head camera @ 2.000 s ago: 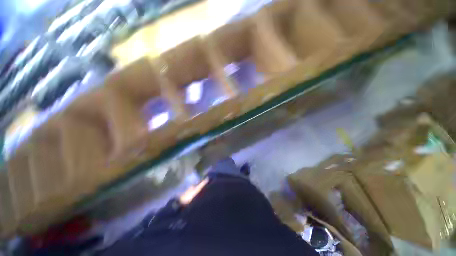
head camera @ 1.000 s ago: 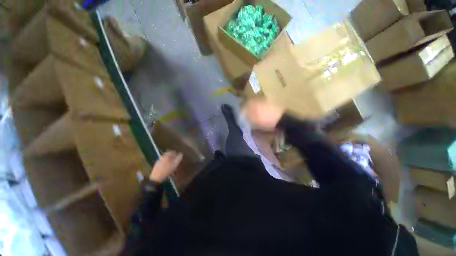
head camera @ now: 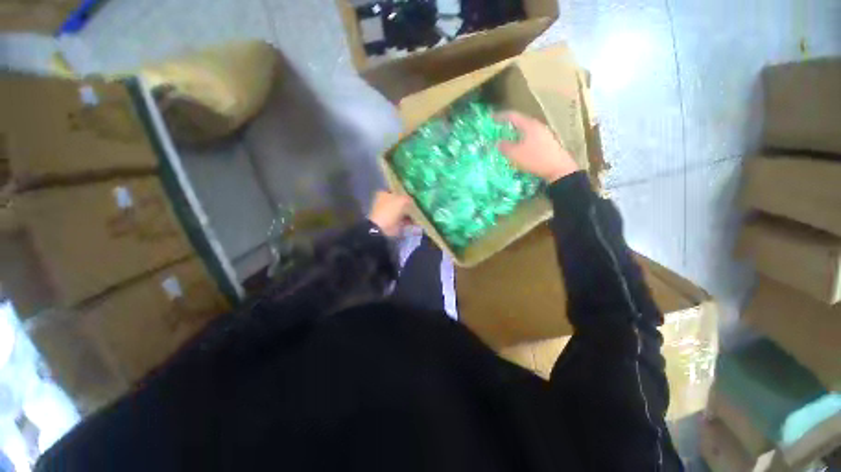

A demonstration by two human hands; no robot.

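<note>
An open brown accessory carton (head camera: pixel 503 241) stands tilted in front of me, filled with small green bagged accessories (head camera: pixel 461 175) in shiny clear plastic. My left hand (head camera: pixel 392 211) is at the carton's near left wall, its fingers around the edge. My right hand (head camera: pixel 533 147) reaches in over the far right part of the green packets, fingertips among them; whether it grips a packet cannot be told.
A row of brown packing cartons (head camera: pixel 111 221) runs along the green-edged bench (head camera: pixel 184 198) at left. A box of dark parts (head camera: pixel 461 46) is behind the accessory carton. A brown carton (head camera: pixel 516 295) lies below it. More cartons (head camera: pixel 798 189) stand at right.
The view has turned and moved closer to the green packets. My left hand has gone from the bench edge to the carton wall. My right hand has moved into the carton.
</note>
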